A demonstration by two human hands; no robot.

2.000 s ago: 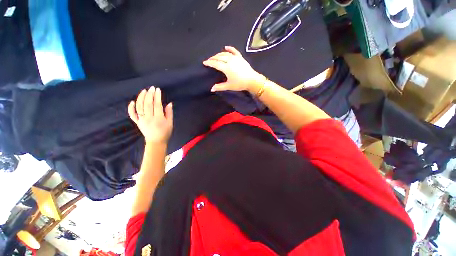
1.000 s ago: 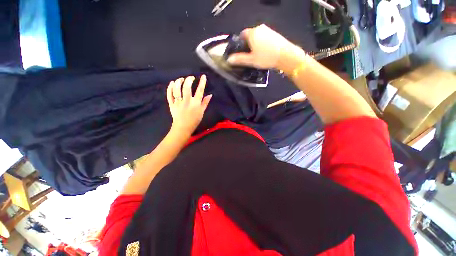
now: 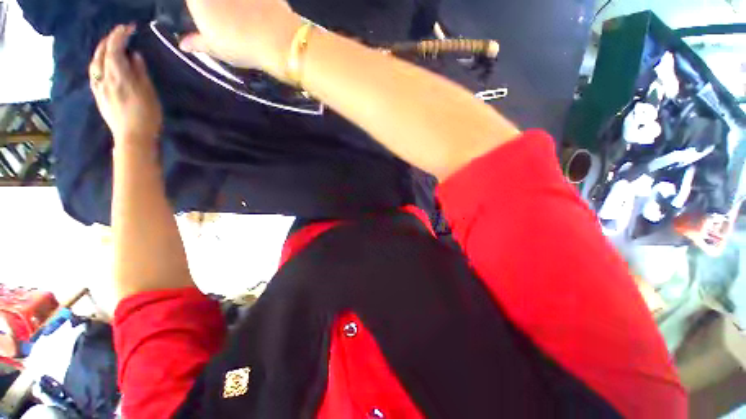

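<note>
The dark navy garment lies along the near side of the black table, its left part hanging over the edge. My right hand is around the handle of the steam iron, upper left. The hand and forearm hide most of the iron; its silver rim shows on the cloth. My left hand lies on the garment left of the iron, fingers extended and slightly apart, not seen gripping anything.
A coiled hose section runs right behind my forearm. A small metallic item lies on the table. At right are a round open ring and a green-edged side stand with black and white pieces.
My right hand has taken hold of the iron and moved it far left over the garment. My left hand has also moved left. The view has shifted; the blue strip no longer shows.
</note>
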